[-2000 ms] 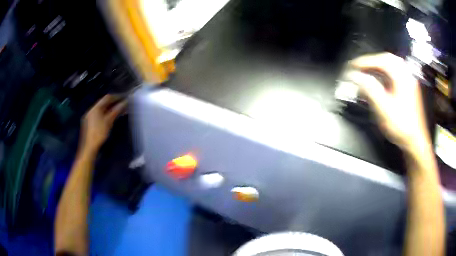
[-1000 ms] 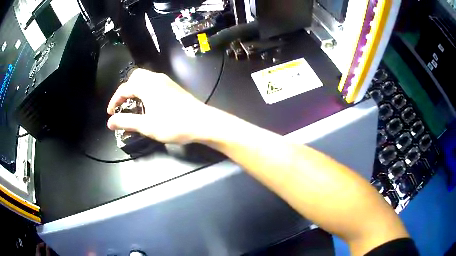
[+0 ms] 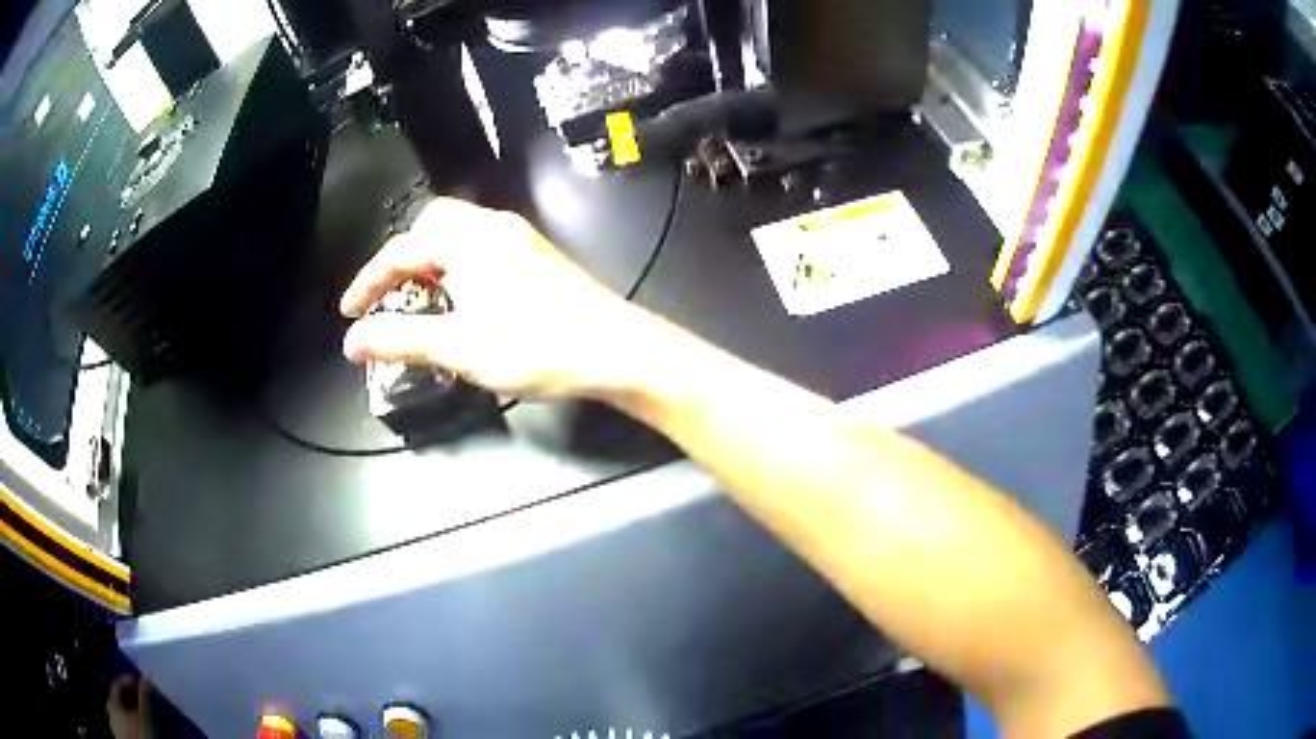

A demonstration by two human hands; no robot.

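Observation:
My right hand [image 3: 505, 311] reaches in from the lower right, with thumb and fingers closed around a small silver-and-dark module [image 3: 411, 299]. The module is at the top of the fixture [image 3: 419, 404], a small dark block with a silver top on the black plate [image 3: 577, 419]. My fingers partly hide the module, so I cannot tell how fully it is seated. My left hand [image 3: 127, 707] shows only as a small, dark part at the lower left edge; its fingers cannot be made out.
The grey panel [image 3: 606, 592] runs across the front, with red [image 3: 274, 725], white [image 3: 335, 726] and orange [image 3: 404, 720] buttons. A black pocketed tray [image 3: 1176, 419] is at the right. A striped post [image 3: 1075, 159], a warning label [image 3: 852, 253] and machine tooling [image 3: 613, 72] stand around the plate.
The view has swung from the machine's left side to its plate. My left hand has dropped to the lower left edge. My right hand has stayed at the fixture over the last second.

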